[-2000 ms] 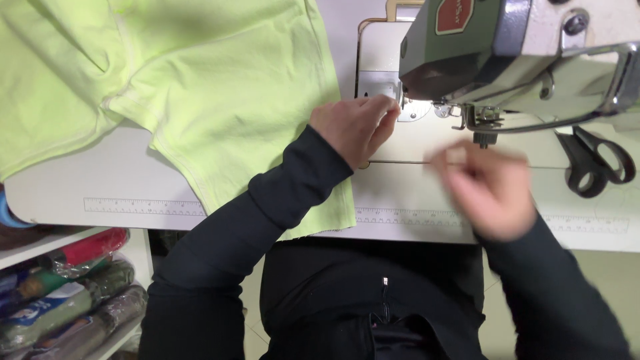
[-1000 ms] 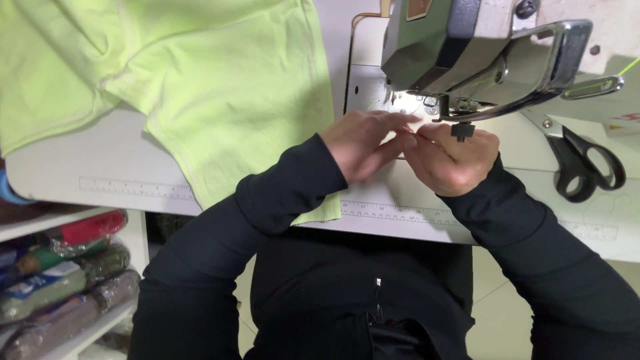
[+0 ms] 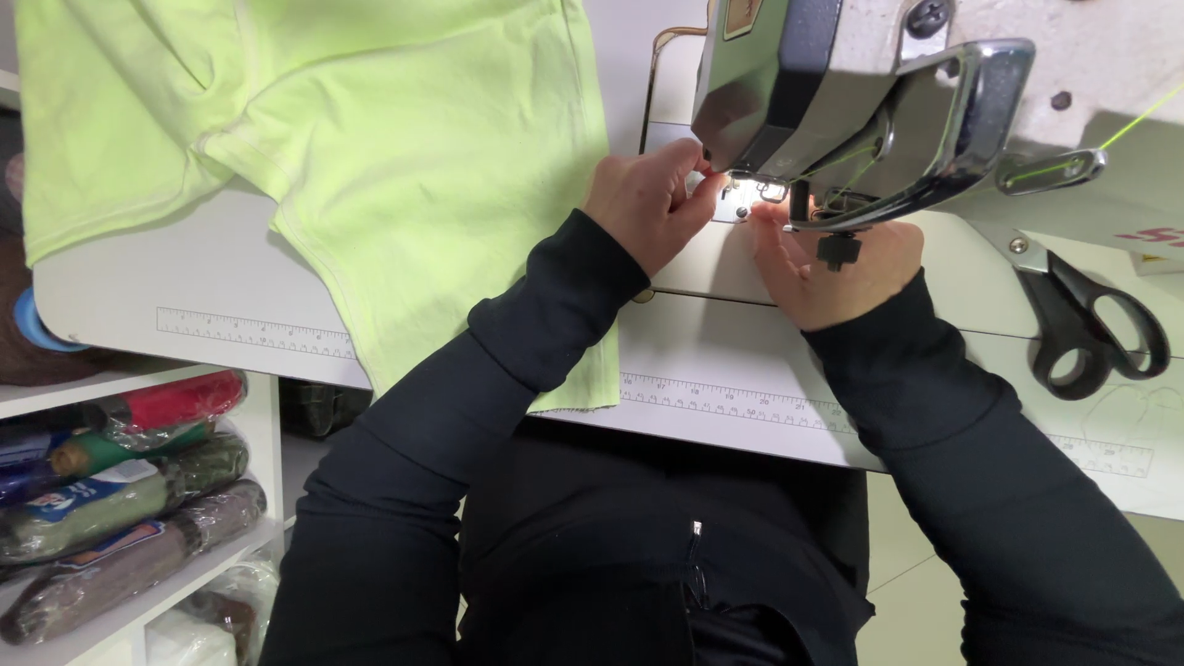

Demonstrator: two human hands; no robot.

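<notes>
Both hands are at the needle area of a sewing machine (image 3: 856, 111). My left hand (image 3: 655, 205) is just left of the presser foot, thumb and index fingertips close together beneath the edge of the machine head. On the other side, my right hand (image 3: 837, 270) reaches under the curved metal guard, its fingertips near the lit needle plate (image 3: 731, 205). Whether either hand pinches a thread is too small to tell. A yellow-green thread (image 3: 1140, 120) runs through the guide on the machine. Yellow-green fabric (image 3: 435, 157), with seams, lies left of my left hand.
Black-handled scissors (image 3: 1078, 319) lie on the table right of my right hand. A printed ruler scale (image 3: 740, 400) runs along the front edge of the white table. Below left, a shelf (image 3: 264, 546) holds several plastic-wrapped thread cones (image 3: 139, 546).
My right hand came in from the right to meet my left hand near the needle. Now the two hands are apart, one on each side of the presser foot.
</notes>
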